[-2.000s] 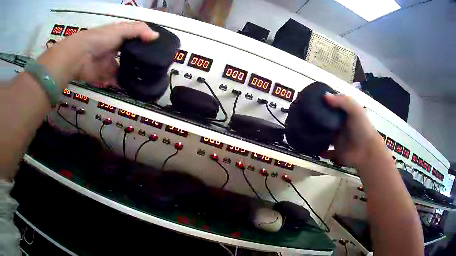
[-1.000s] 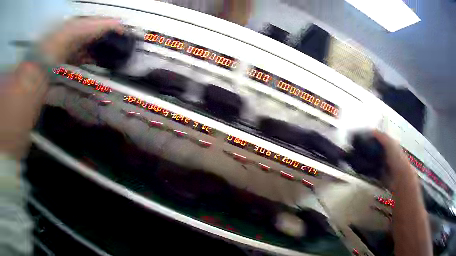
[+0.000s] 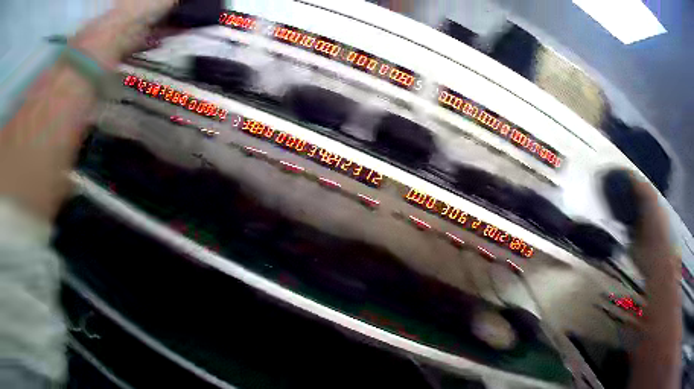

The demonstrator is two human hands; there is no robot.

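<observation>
The picture is motion-blurred. My left hand [image 3: 122, 34] is at the upper left, cut by the top edge, its fingers around a black unit [image 3: 200, 11] that is also partly cut off. My right hand [image 3: 653, 220] is at the far right, upright, holding a black rounded unit [image 3: 622, 196] in front of the white rack. Several black units [image 3: 323, 104] lie along the upper shelf between my hands. Cable plugs cannot be made out.
Rows of red-digit meters [image 3: 323, 156] run across the white rack [image 3: 456, 64]. The lower green shelf [image 3: 396, 325] holds dark units and a pale unit [image 3: 495, 330]. Black objects [image 3: 514, 47] and a beige box [image 3: 569, 82] stand on the rack top. A ceiling light shows above.
The view has swung, so the rack appears shifted right. My hands are farther apart, the left near the top edge, the right near the right edge. More black units show on the upper shelf between them.
</observation>
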